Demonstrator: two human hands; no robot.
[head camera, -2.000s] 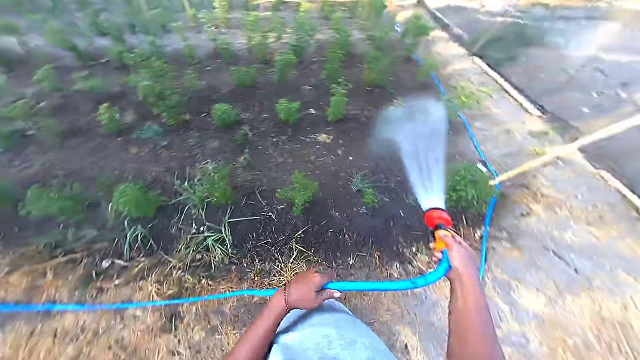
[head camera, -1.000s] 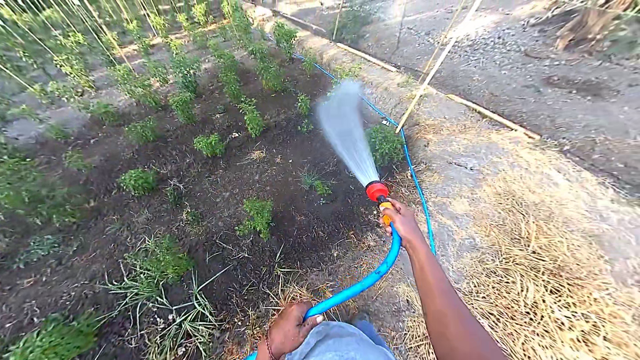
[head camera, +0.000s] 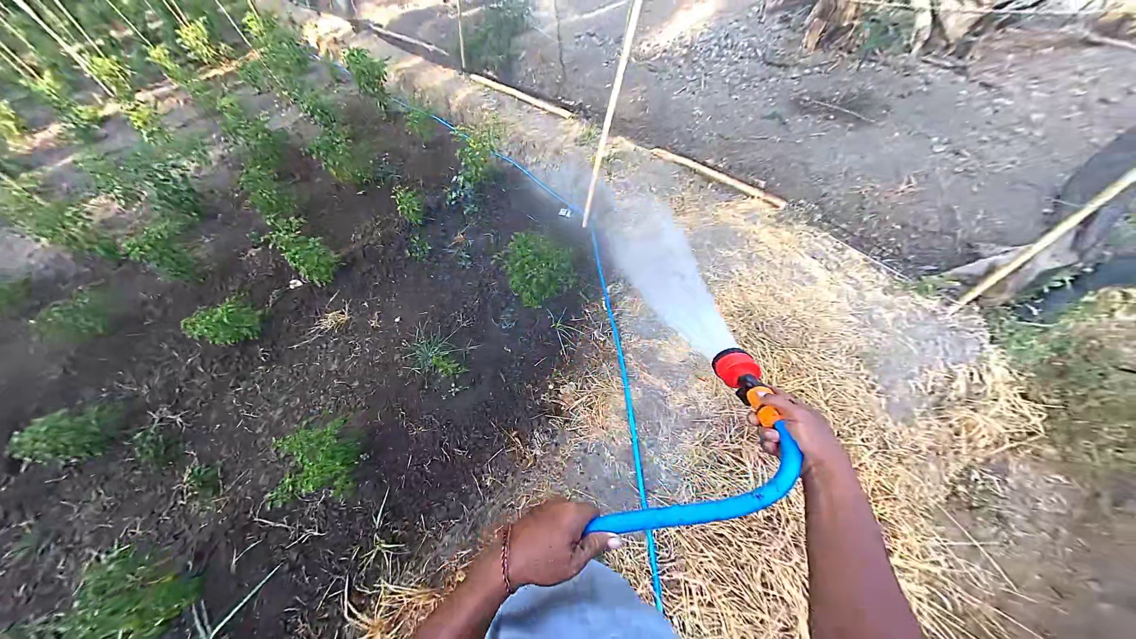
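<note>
My right hand (head camera: 799, 430) is closed around the orange grip of a spray nozzle (head camera: 737, 366) with a red head. A white cone of water (head camera: 666, 275) leaves the nozzle toward the upper left, over the dry path by the bed's edge. From the grip a thick blue hose (head camera: 701, 511) bends down and left to my left hand (head camera: 555, 543), which is closed on it near my body. A thinner blue hose (head camera: 628, 399) lies on the ground and passes beneath the held one. Left of it, small green plants (head camera: 537, 268) stand in dark soil.
Dry straw (head camera: 799, 532) covers the ground on the right. A thin upright pole (head camera: 612, 115) stands near the spray, and another slanting pole (head camera: 1047, 238) is at the far right. Bamboo lengths (head camera: 719, 177) lie along the path's far edge. Taller staked plants (head camera: 53, 44) grow at upper left.
The spray was over the planted soil in the earlier frames and now falls across the thin hose and dry path. The view has turned to the right. Both hands have kept hold.
</note>
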